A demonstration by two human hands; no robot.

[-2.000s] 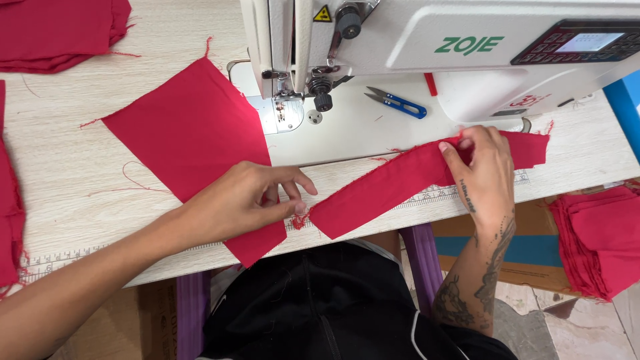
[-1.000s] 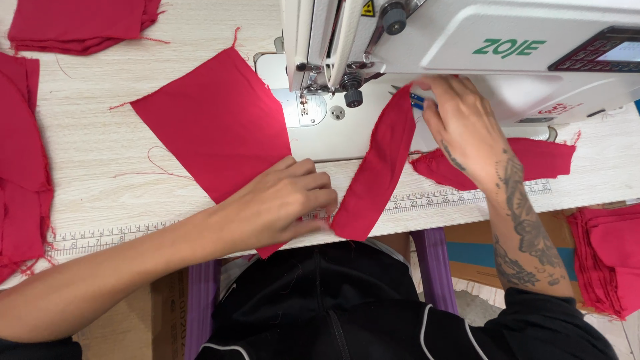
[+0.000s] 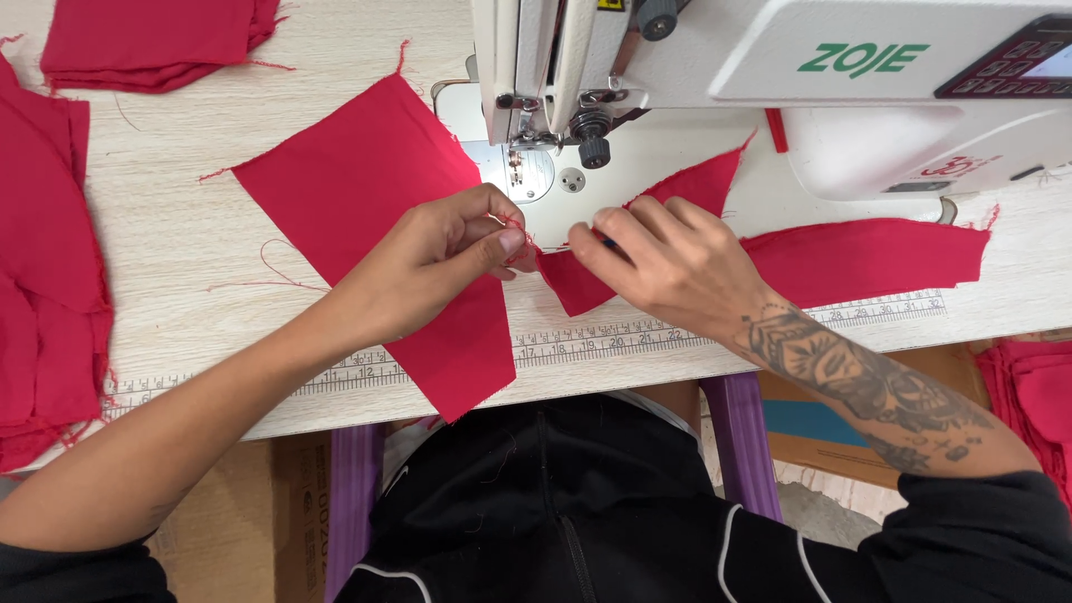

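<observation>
My left hand [image 3: 448,260] pinches red threads and the frayed corner of a narrow red fabric piece [image 3: 578,285], above a wide red fabric panel [image 3: 377,193]. My right hand [image 3: 662,251] is closed over that narrow piece, with a bit of blue showing between its fingers, likely the thread snips' handle; the blades are hidden. A second narrow red piece [image 3: 871,260] lies to the right, partly behind my right hand. The presser foot [image 3: 516,167] of the Zoje sewing machine [image 3: 787,59] stands just beyond my hands, beside the panel's edge.
Stacked red fabric pieces lie at the upper left [image 3: 151,42] and left edge [image 3: 50,268]. A printed measuring scale [image 3: 620,339] runs along the table's front. Another red pile [image 3: 1034,394] is at the lower right. A red stick-like object [image 3: 775,130] lies by the machine.
The snips, on the machine bed two seconds ago, are gone from there. My right hand has come down and left toward my left hand, and the narrow piece's end now lies between my hands.
</observation>
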